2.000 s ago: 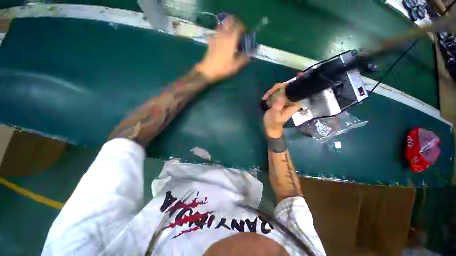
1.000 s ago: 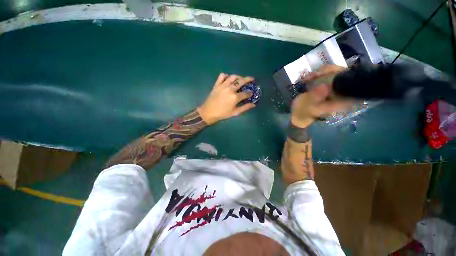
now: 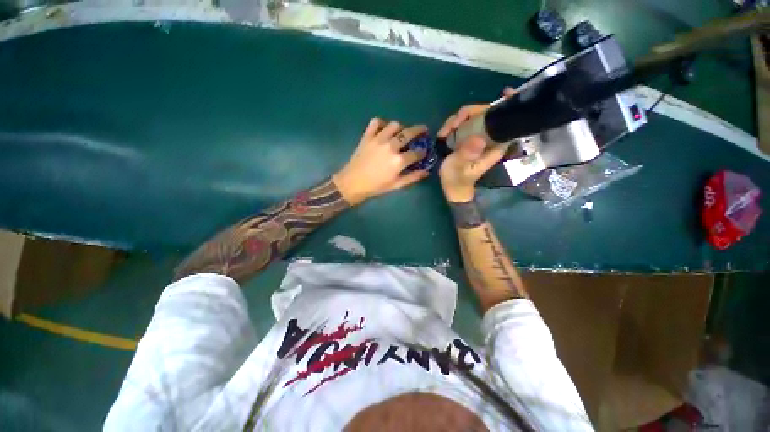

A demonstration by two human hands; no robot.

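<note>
My left hand (image 3: 384, 160) holds a small dark blue patterned round unit (image 3: 421, 153) against the green bench, its fingers covering part of it. My right hand (image 3: 469, 156) is closed around the pale nose of the black electric screwdriver (image 3: 540, 107). The driver's dark tip is at the unit's right side; whether it touches a screw cannot be seen. The silver-white and black screw feeder (image 3: 570, 145) stands behind and to the right of my right hand, partly hidden by the driver.
A clear crinkled plastic bag (image 3: 564, 183) lies in front of the feeder. A red packet (image 3: 729, 209) is at the far right. Blue units (image 3: 584, 35) lie on the belt beyond the white rail (image 3: 422, 46). Brown cardboard (image 3: 650, 337) is below the bench edge.
My left hand came back from the rail and now stays on the blue unit. My right hand and the driver moved left from the feeder to the unit within the last second.
</note>
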